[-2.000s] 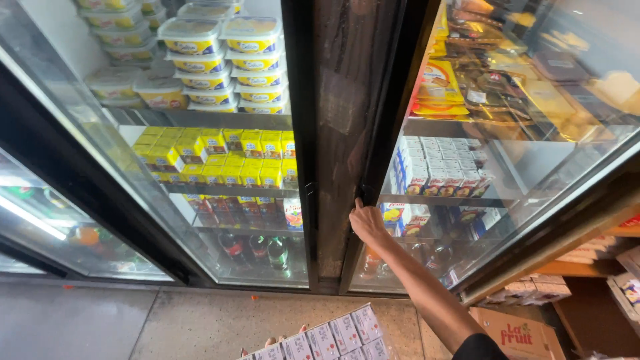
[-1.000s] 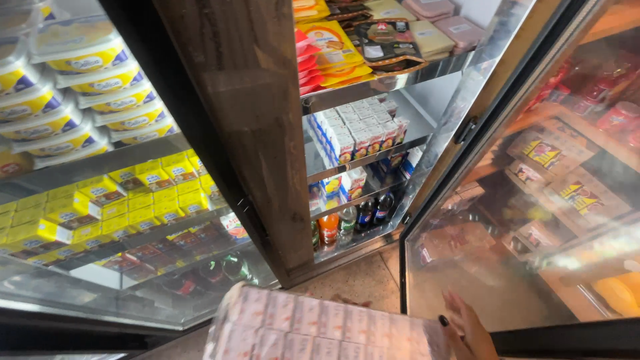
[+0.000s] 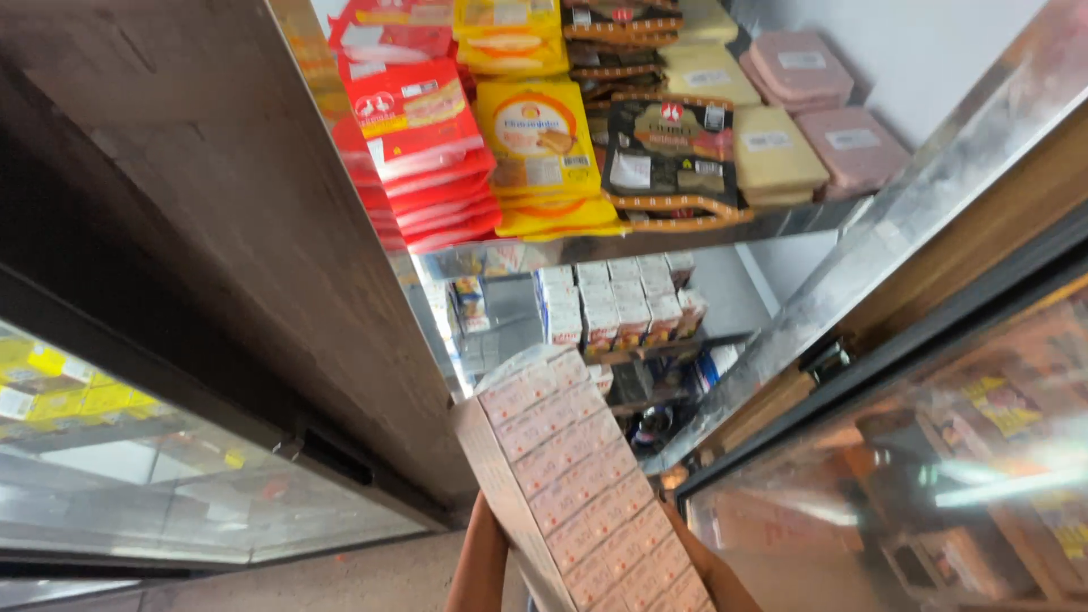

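A shrink-wrapped pack of small cartons (image 3: 586, 484) is held between my two hands, tilted at the front of the open refrigerator. My left hand (image 3: 489, 535) grips its left side, with the fingers mostly hidden. On the right side is my right hand (image 3: 693, 535), partly covered by the pack. Just beyond the pack's far end, rows of small white-topped cartons (image 3: 625, 297) stand on a refrigerator shelf. The shelf above (image 3: 663, 242) carries red packets (image 3: 416, 119), yellow packets (image 3: 540, 144), black packets (image 3: 671, 153), and stacks of sliced cheese (image 3: 773, 153) and pink sliced meat (image 3: 850, 149).
A wide dark door post (image 3: 204, 212) runs along the left, beside a glass door (image 3: 170, 476) with yellow cartons behind it. The opened glass door (image 3: 918, 442) stands at the right, its black frame near my right hand. Bottles (image 3: 653, 423) are on a low shelf.
Two seconds ago one hand was at the door's edge and the door was shut; one second ago it stood open. The pack has since moved up to the refrigerator opening, and the view is closer to the shelves.
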